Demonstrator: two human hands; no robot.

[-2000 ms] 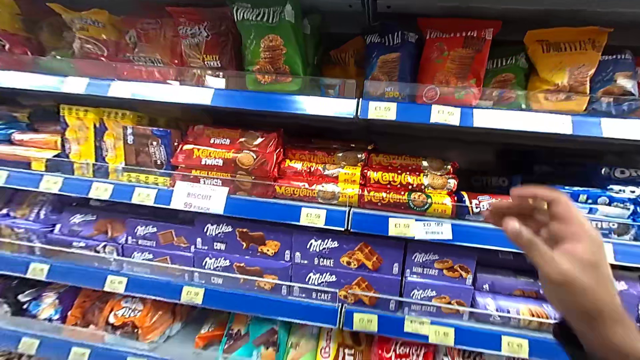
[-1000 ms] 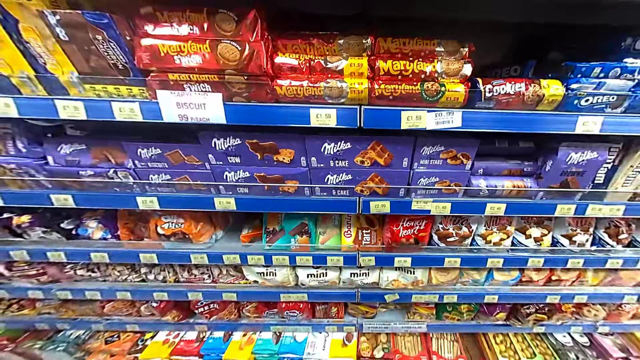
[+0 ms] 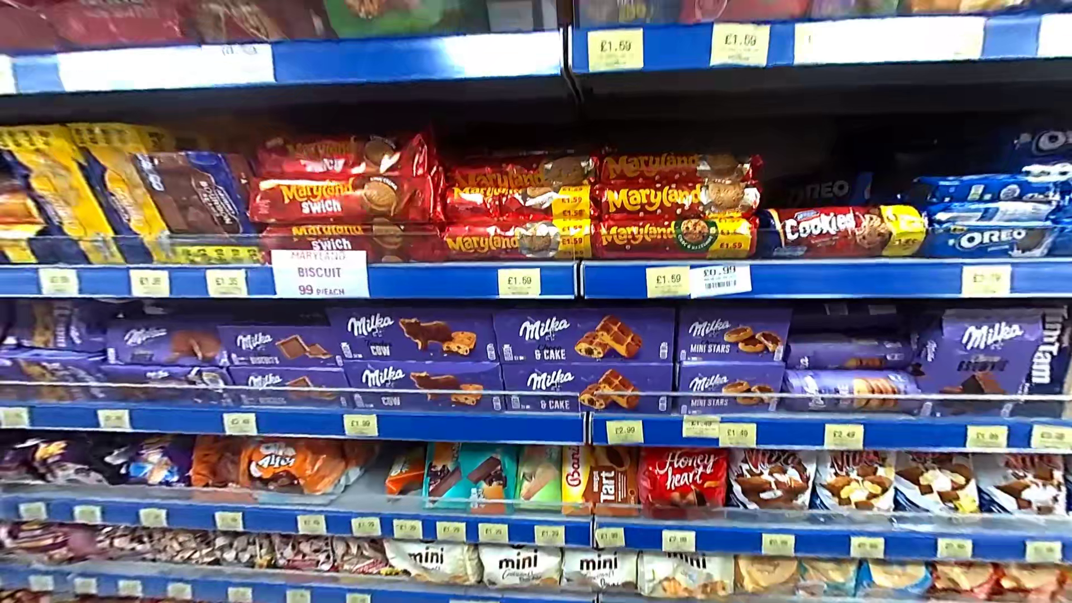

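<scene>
Neither of my hands shows in the head view now. Stacked red Maryland biscuit packs (image 3: 678, 199) lie on the upper middle shelf, with Maryland S'wich packs (image 3: 343, 198) to their left. A red Cookies pack (image 3: 837, 231) lies to the right, beside blue Oreo packs (image 3: 992, 241). Purple Milka boxes (image 3: 584, 335) stand two high on the shelf below. Under them, a red Honey Heart bag (image 3: 682, 477) stands near several white-and-brown bags (image 3: 854, 481). What my hands hold or touch cannot be seen.
Blue shelf edges (image 3: 419, 280) with price tags run across the view. A clear plastic guard (image 3: 293, 389) fronts the Milka row. An orange bag (image 3: 293, 466) lies lower left, and small white "mini" bags (image 3: 519, 565) fill part of a lower shelf.
The hand seen at the right two seconds ago has left the view. The view tilted down, then partly back up. No pack has plainly moved.
</scene>
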